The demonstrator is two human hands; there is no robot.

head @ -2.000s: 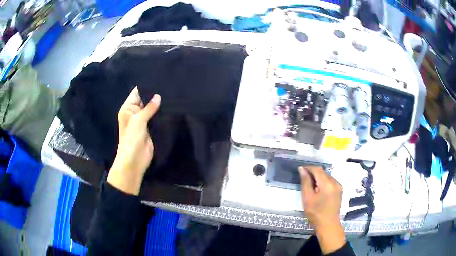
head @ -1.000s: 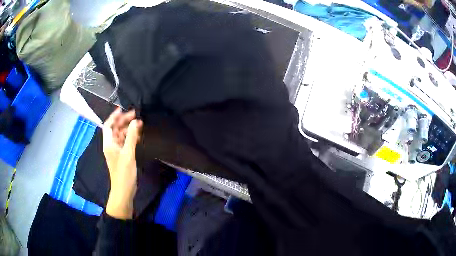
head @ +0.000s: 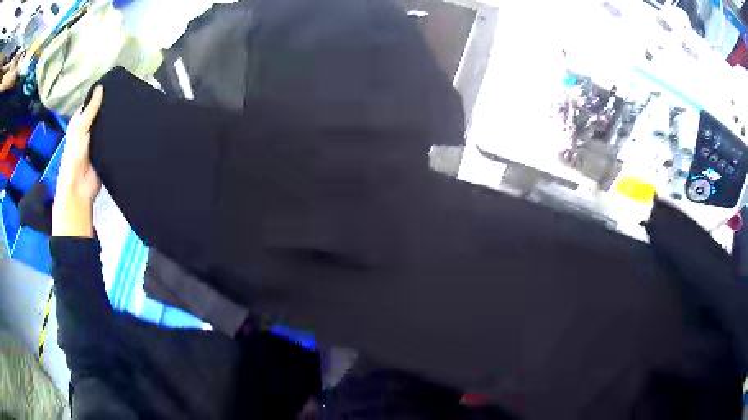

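A large black garment body [head: 344, 197] is stretched across the middle of the view, from the left side to the lower right, above the table edge. My left hand [head: 80, 168] is at its upper left corner and holds the edge, with the fingers partly hidden by the fabric. My right hand is not visible. Dark cloth or a sleeve shows at the right edge, and I cannot tell which. The white overlock machine [head: 525, 98] is at the upper right, its needle area partly visible above the fabric.
The control panel [head: 715, 164] and yellow label [head: 636, 189] are on the machine. Blue crates [head: 29, 246] stand at the left, with pale greenish cloth [head: 90, 57] above them. A ribbed blue crate [head: 135, 283] lies below the fabric.
The black fabric has been lifted off the table and spread wide across the view. My left hand has moved left and up with its edge. My right hand, visible two seconds ago, is out of sight.
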